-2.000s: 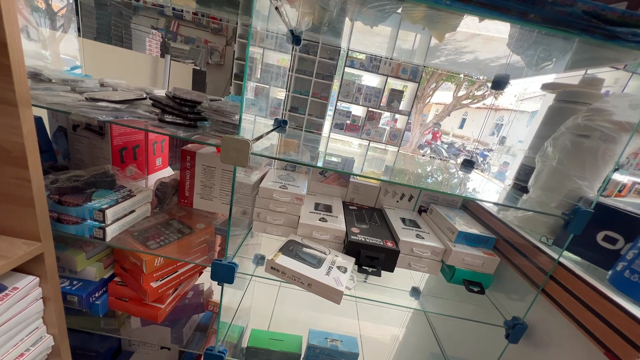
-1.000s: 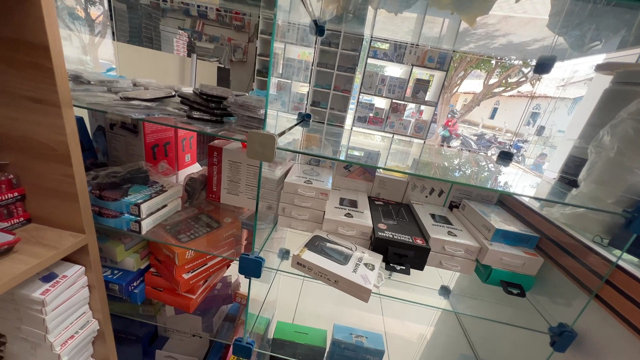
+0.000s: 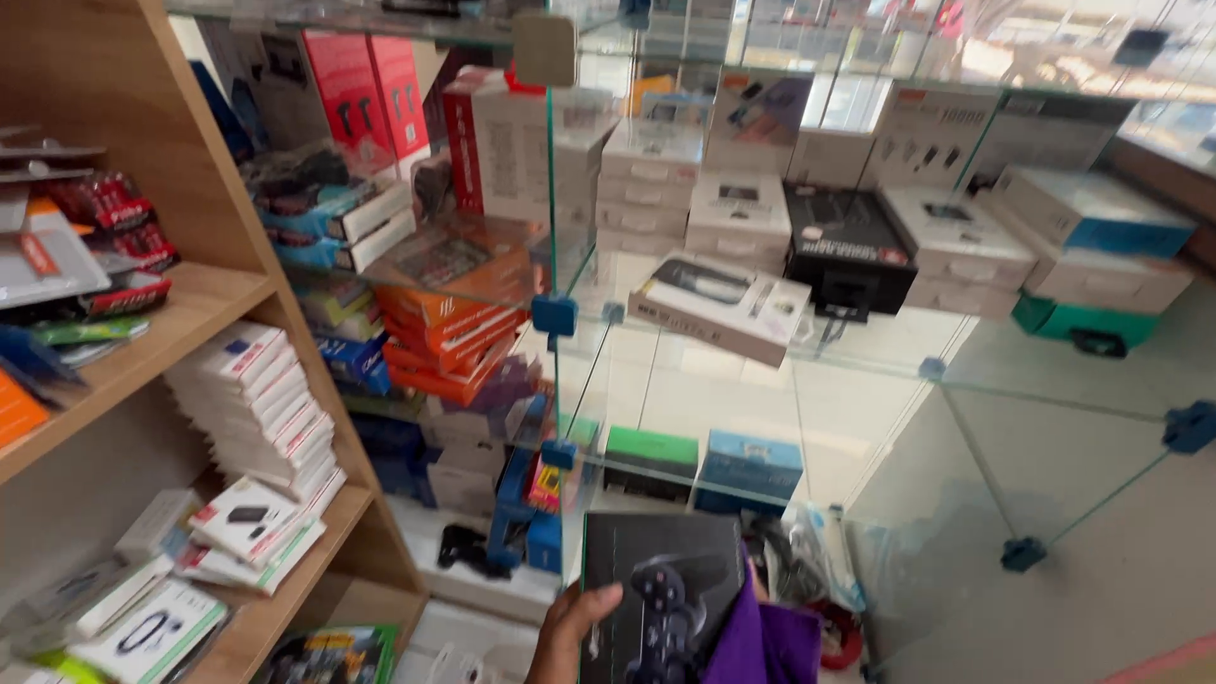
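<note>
At the bottom centre, my left hand [image 3: 570, 632] grips the left edge of a black game controller box [image 3: 617, 570], thumb on its front. A picture of a dark gamepad shows on the box. A purple cloth [image 3: 765, 632] lies against the box's right side; my right hand is mostly hidden behind it, so what it grips cannot be told. Beyond the box, on the low glass level, are a green and black box [image 3: 651, 456] and a blue box [image 3: 752, 465]. Above them a white power bank box [image 3: 717, 309] lies at an angle on the glass shelf.
Glass shelves with blue corner connectors [image 3: 554, 313] stand close in front. They hold stacked white boxes [image 3: 646, 190], a black box [image 3: 845, 247] and orange boxes [image 3: 451, 332]. At left, a wooden shelf unit [image 3: 328, 380] carries a tall stack of small white boxes [image 3: 271, 408].
The view has tilted down and come nearer the shelves. My left hand, the black controller box and the purple cloth have come into view at the bottom.
</note>
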